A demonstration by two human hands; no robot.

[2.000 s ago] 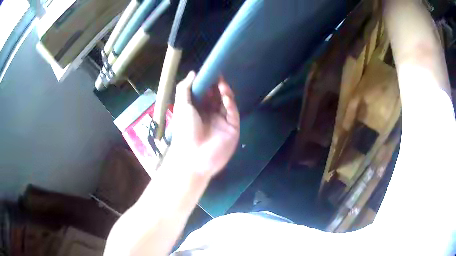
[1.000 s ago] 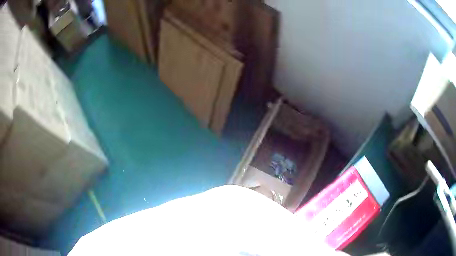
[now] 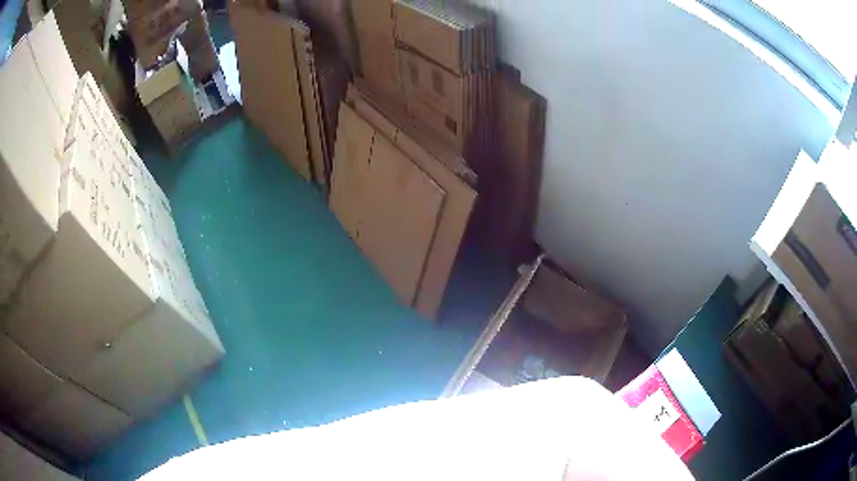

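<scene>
Neither of my hands shows clearly; an overexposed white shape, seemingly my clothing or arm, fills the bottom middle. Nearest in front is an open carton [image 3: 573,315] on the floor by the white wall, with some silvery scraps inside, partly hidden by the white shape. A red-and-white box [image 3: 669,413] lies at the lower right, its lower part covered. Flat corrugated sheets [image 3: 390,202] lean upright along the wall.
Large stacked shipping cartons [image 3: 122,282] stand at left. Green floor [image 3: 272,282] with a yellow tape strip [image 3: 194,420] runs between them and the sheets. A small open carton [image 3: 172,99] is at the far end. More cartons [image 3: 794,343] are at right.
My left hand on the blue-grey fabric panel has left the picture, and the view has turned to the aisle. Since one second ago, the leaning sheets and open carton appear lower in view.
</scene>
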